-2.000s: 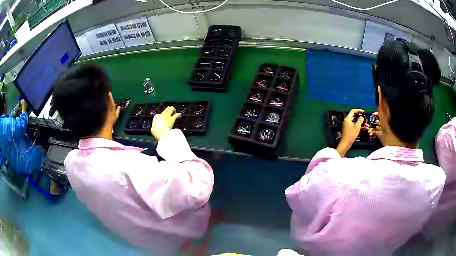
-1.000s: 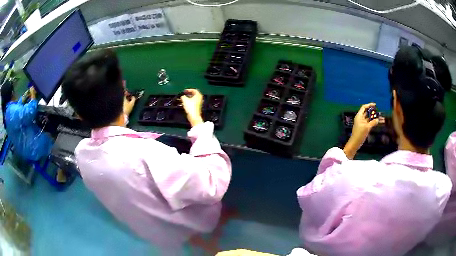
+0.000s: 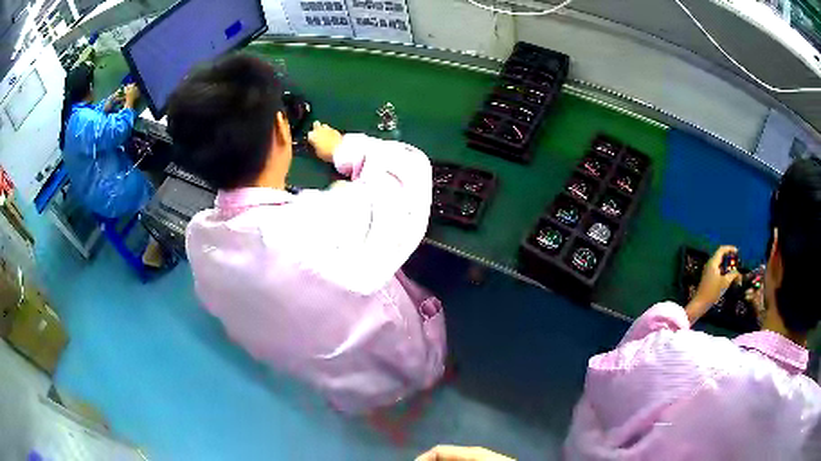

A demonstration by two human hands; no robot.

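A skin-coloured sliver, apparently one of my hands [image 3: 461,453], shows at the bottom edge, cut off. I cannot tell which hand it is or whether it holds anything; no other hand of mine shows. Nearest in front, a long black tray [image 3: 590,209] with two columns of pockets holds round dark pieces with coloured marks. Another black tray stack [image 3: 519,101] stands behind it, against the back of the bench. A lower black tray [image 3: 464,194] lies partly hidden by the left coworker's arm.
A coworker in pink [image 3: 306,279] reaches over the green bench [image 3: 360,76]. Another person in pink [image 3: 702,387], lower right, holds a small dark piece over a black tray [image 3: 693,270]. A monitor [image 3: 193,45], a blue-coated person [image 3: 103,158] and cartons [image 3: 31,315] are at left.
The view has swung left, so the bench and coworkers appear further right. The left coworker's reaching hand has moved from the low tray to the left. The white shape at the bottom edge has gone.
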